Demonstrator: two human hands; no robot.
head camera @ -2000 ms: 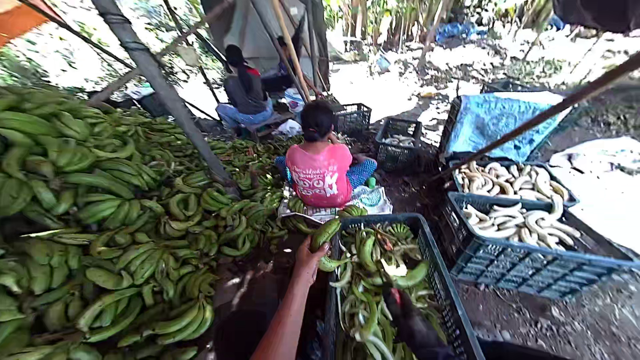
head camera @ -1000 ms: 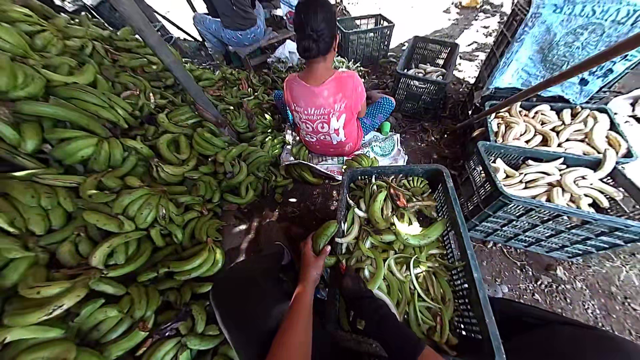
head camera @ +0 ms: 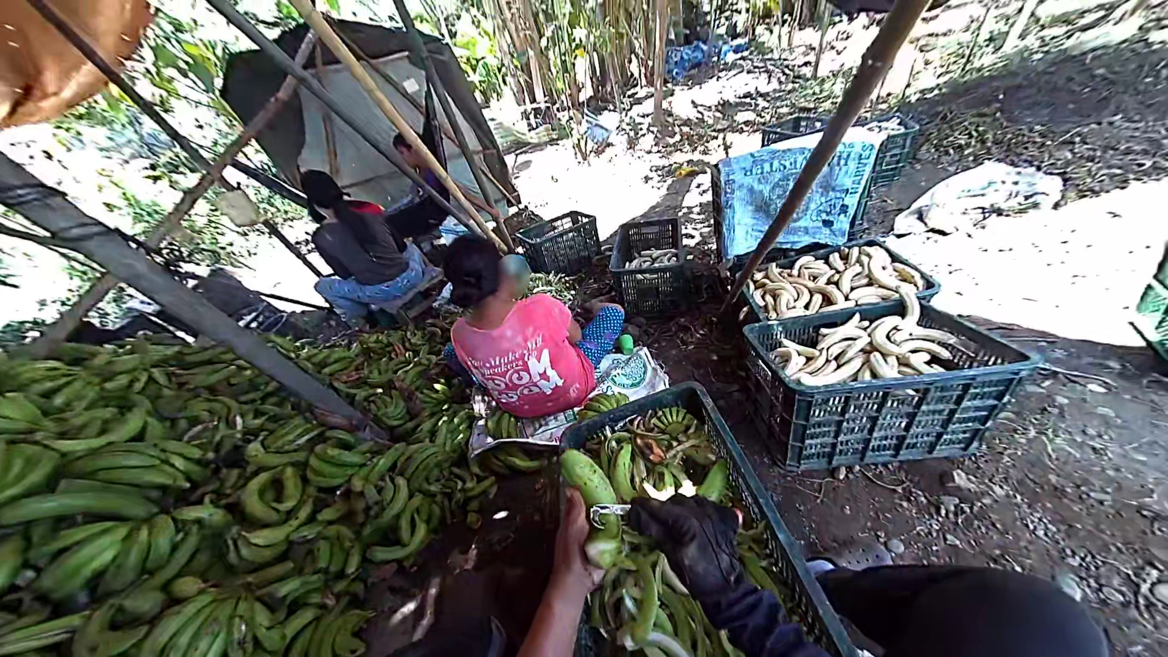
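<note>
My bare left hand (head camera: 575,547) grips a green banana (head camera: 589,479) over the near-left part of a dark plastic crate (head camera: 776,511). My right hand (head camera: 689,538), in a black glove, is closed on a small metal-bladed tool (head camera: 610,511) whose blade lies across the banana; its handle is hidden in the glove. Under both hands the crate holds green peels (head camera: 652,593) and small green banana pieces. A wide heap of green banana bunches (head camera: 228,511) covers the ground to the left.
A person in a pink shirt (head camera: 525,356) sits just beyond the crate; two more people sit farther back left. Crates of peeled bananas (head camera: 876,351) stand at right, near a slanting wooden pole (head camera: 821,151). Smaller crates (head camera: 650,265) stand behind. A thick slanted post (head camera: 182,292) crosses the left.
My right hand has come up from low in the crate to the banana in my left hand, with the blade now against it. The view has tilted up.
</note>
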